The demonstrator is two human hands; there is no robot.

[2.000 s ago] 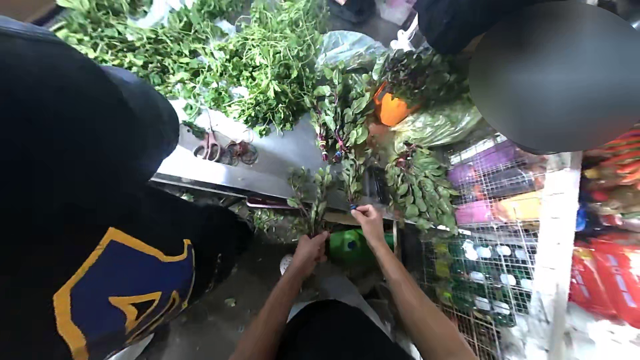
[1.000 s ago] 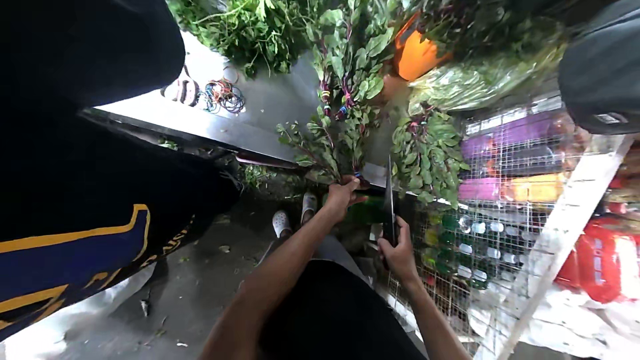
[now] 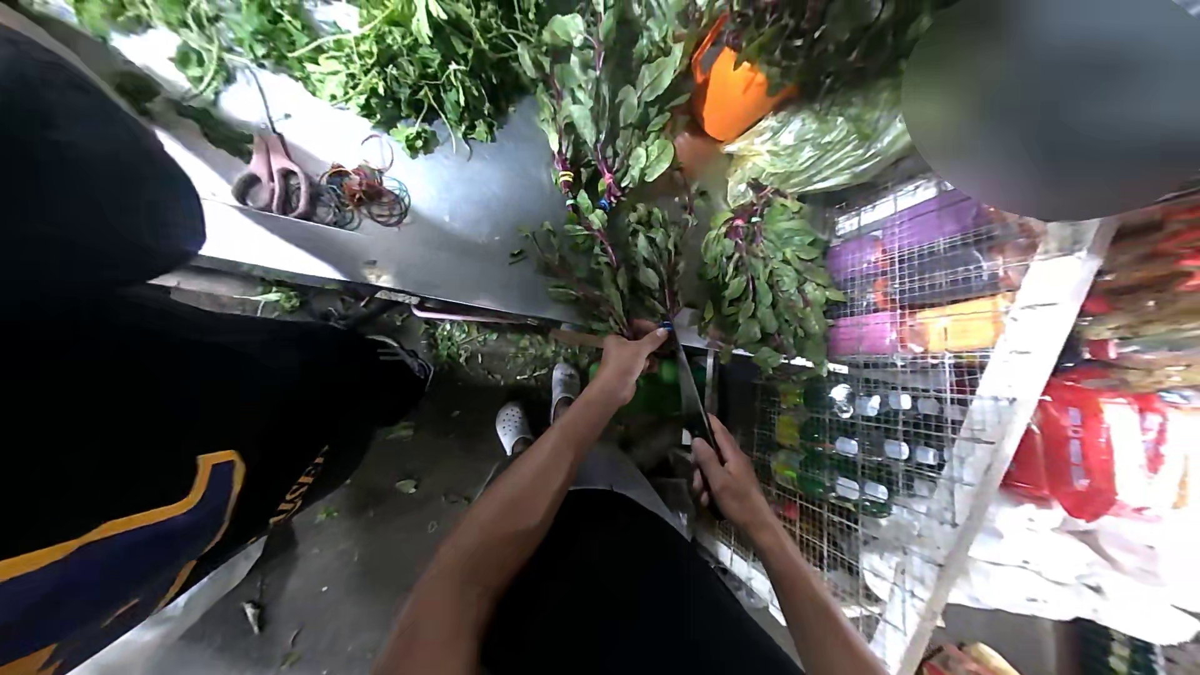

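My left hand (image 3: 630, 361) grips the stem ends of a bunch of leafy greens with purple stems (image 3: 656, 258) at the near edge of a metal table (image 3: 469, 225); a blue band shows by my fingertips. My right hand (image 3: 727, 473) is closed on the dark handle of a knife (image 3: 694, 394), whose blade points up to the stems beside my left hand. Banded bunches of the same greens (image 3: 605, 112) lie beyond. Another bunch (image 3: 764, 272) hangs over the edge at the right.
Pink-handled scissors (image 3: 272, 178) and a heap of rubber bands (image 3: 366, 195) lie on the table at left, near loose greens (image 3: 422, 66). An orange item (image 3: 736, 94) and clear plastic (image 3: 825, 141) sit behind. A wire rack (image 3: 844, 422) with bottles stands right; a person in dark clothing (image 3: 141, 403) is close left.
Two seconds ago both hands were at the greens, with no knife visible in them. One second ago my right hand held the knife upright beside them; now its blade leans to the stems.
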